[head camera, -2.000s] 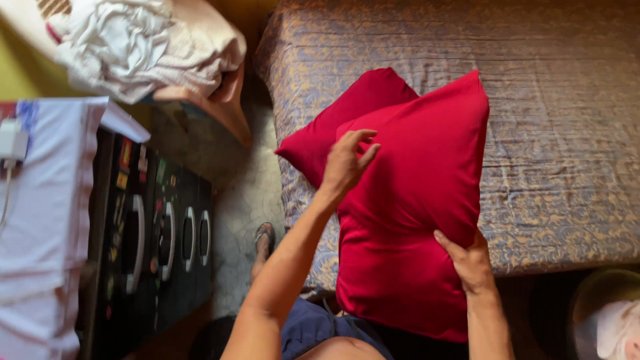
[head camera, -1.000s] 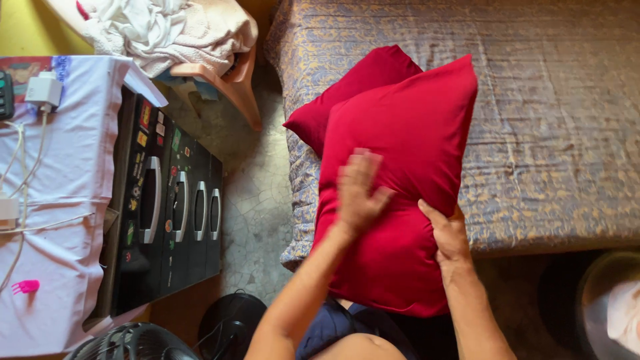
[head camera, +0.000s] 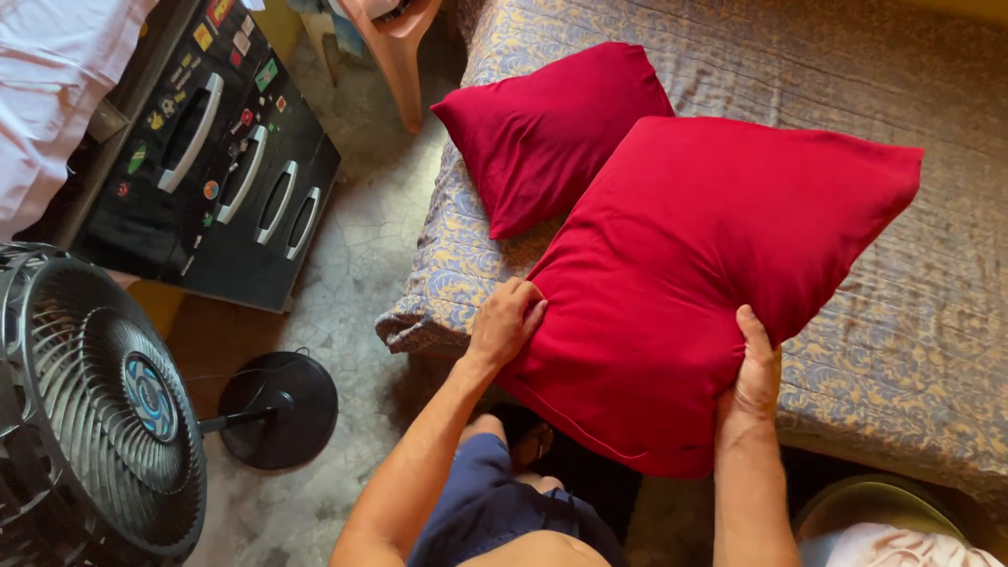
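Observation:
A large red pillow (head camera: 669, 260) is held between my two hands, its lower part hanging past the edge of the bed (head camera: 906, 339). My left hand (head camera: 508, 321) pinches its left edge with bent fingers. On the opposite side, my right hand (head camera: 754, 366) grips the pillow's edge, thumb on top and the other fingers hidden beneath. A smaller dark red pillow (head camera: 559, 130) lies on the patterned bedspread behind it, at the bed's left corner, partly covered by the large one.
At the left stand a black fan (head camera: 118, 402) with a round base (head camera: 279, 409) and a black drawer cabinet (head camera: 213, 165) under a white cloth (head camera: 59, 94). A plastic chair (head camera: 398, 55) is beyond. A round tub (head camera: 882, 504) holding cloth sits at lower right.
My left hand has moved from the top of the large pillow to its left edge and closed there. The large pillow has turned, its upper corner now pointing right. The view has shifted, showing the fan.

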